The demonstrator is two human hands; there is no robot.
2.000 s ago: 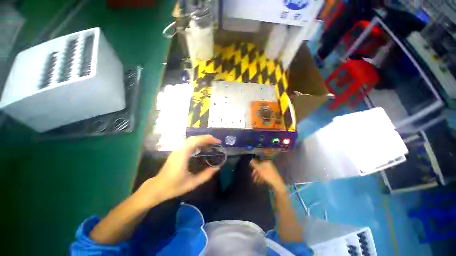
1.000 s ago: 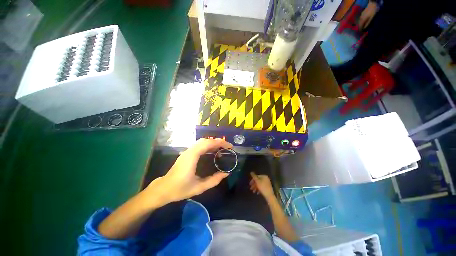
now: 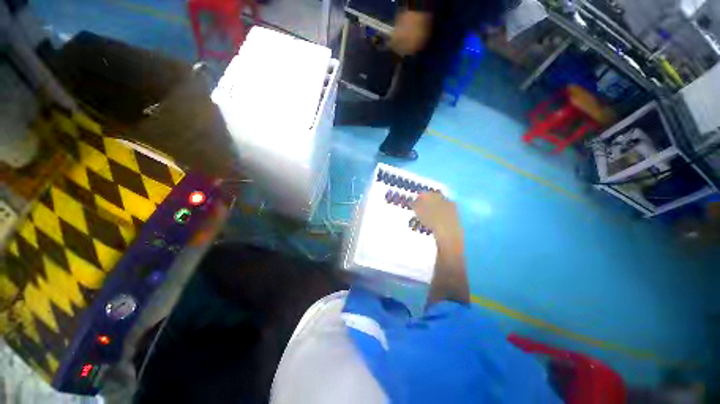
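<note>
A white foam box (image 3: 387, 251) stands low to my right, with rows of small dark parts (image 3: 401, 182) in its slots. My right hand (image 3: 436, 213) is bare and reaches over the box, its fingertips down at the middle rows. The fingertips are blurred, so whether they hold a part cannot be told. My left hand is not in view. The round ring it held earlier is not in view either.
The machine's yellow-black bed (image 3: 79, 225) and dark blue control panel (image 3: 150, 272) are at the left. A white foam stack (image 3: 272, 75) stands beyond the box. A person in dark clothes (image 3: 418, 87) stands behind it. Red stools (image 3: 562, 118) are on the blue floor.
The view has swung right, so the machine is now at the left and the green bench is gone. My right hand has moved onto the foam box. My left hand has left the view.
</note>
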